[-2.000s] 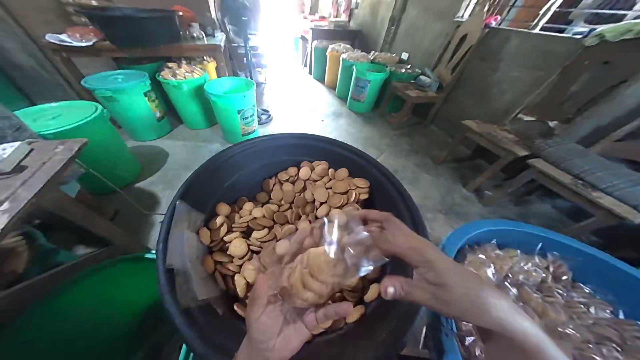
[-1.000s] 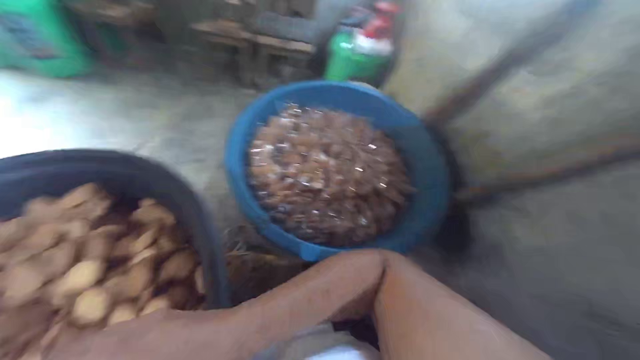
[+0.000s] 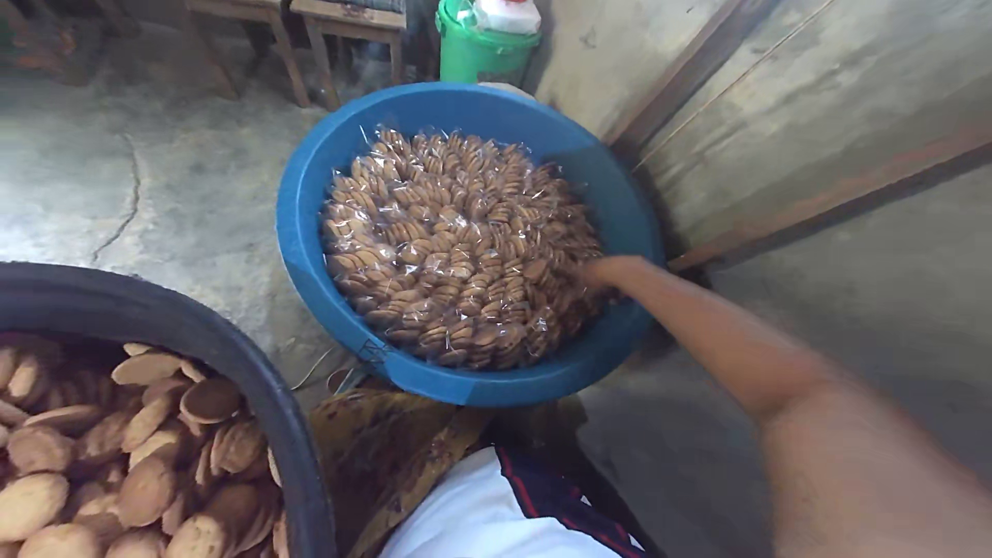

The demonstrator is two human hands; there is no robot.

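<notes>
A blue plastic basin (image 3: 302,232) holds many clear plastic bags of round biscuits (image 3: 457,240), packed side by side. My right hand (image 3: 601,273) reaches into the basin's right side, against the bags. Its fingers are blurred and partly hidden among them, so whether it grips a bag cannot be told. At the lower left stands a black tub (image 3: 256,372) of loose round biscuits (image 3: 147,488). My left hand is out of the frame.
A concrete wall (image 3: 821,155) with wooden beams rises close at the right. Behind the basin are a green bucket (image 3: 484,58) and wooden benches (image 3: 349,15). My leg in white cloth (image 3: 496,511) is at the bottom.
The view has swung right from the black tub to the blue basin. Two seconds ago both hands held a clear bag of biscuits over the tub; now my right hand is in the basin.
</notes>
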